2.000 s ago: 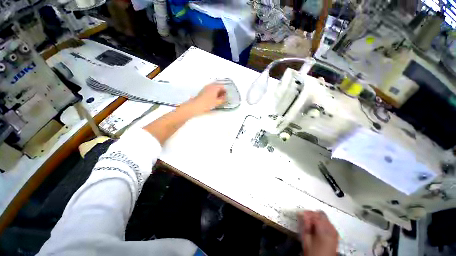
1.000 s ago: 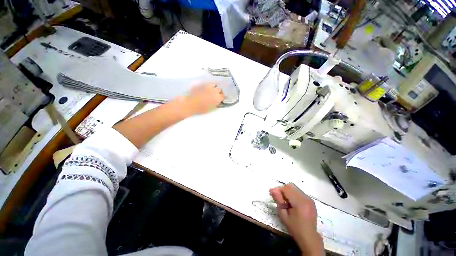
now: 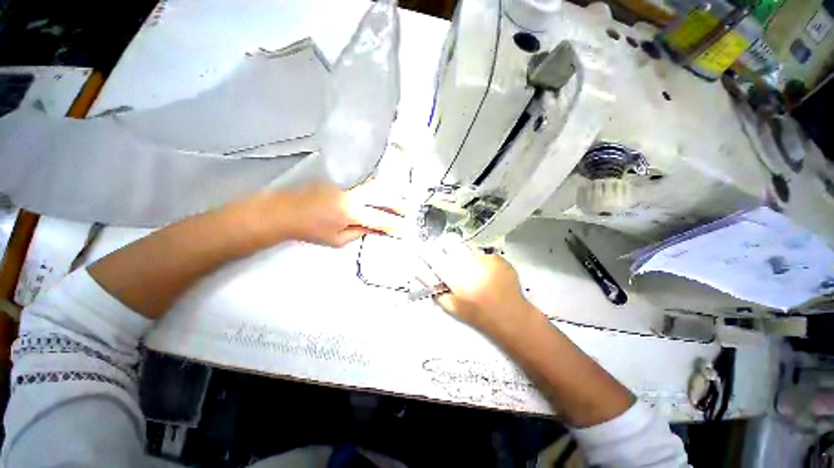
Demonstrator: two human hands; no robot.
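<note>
A long curved pale grey panel (image 3: 137, 187) runs from the left edge to beside my left hand (image 3: 357, 217). My left hand lies with fingers pointing at the needle area; glare hides what is under its fingertips. My right hand (image 3: 477, 279) is just right of the needle area, with a thin silver tool (image 3: 428, 292) held in its fingers. The off-white sewing machine head (image 3: 539, 137) stands over the needle plate, and the presser foot (image 3: 437, 219) is washed out by light between my hands.
More grey panels (image 3: 261, 105) lie behind the long one. The pale lamp shade (image 3: 361, 101) hangs close behind my left hand. A black slim tool (image 3: 596, 267) and paper sheets (image 3: 732, 260) lie right of the needle. A yellow-labelled bottle (image 3: 718, 50) stands behind the machine.
My left hand has moved right from the stack to the needle area, with a grey panel now stretched beside it. My right hand has moved up from the front edge. The view is closer to the machine.
</note>
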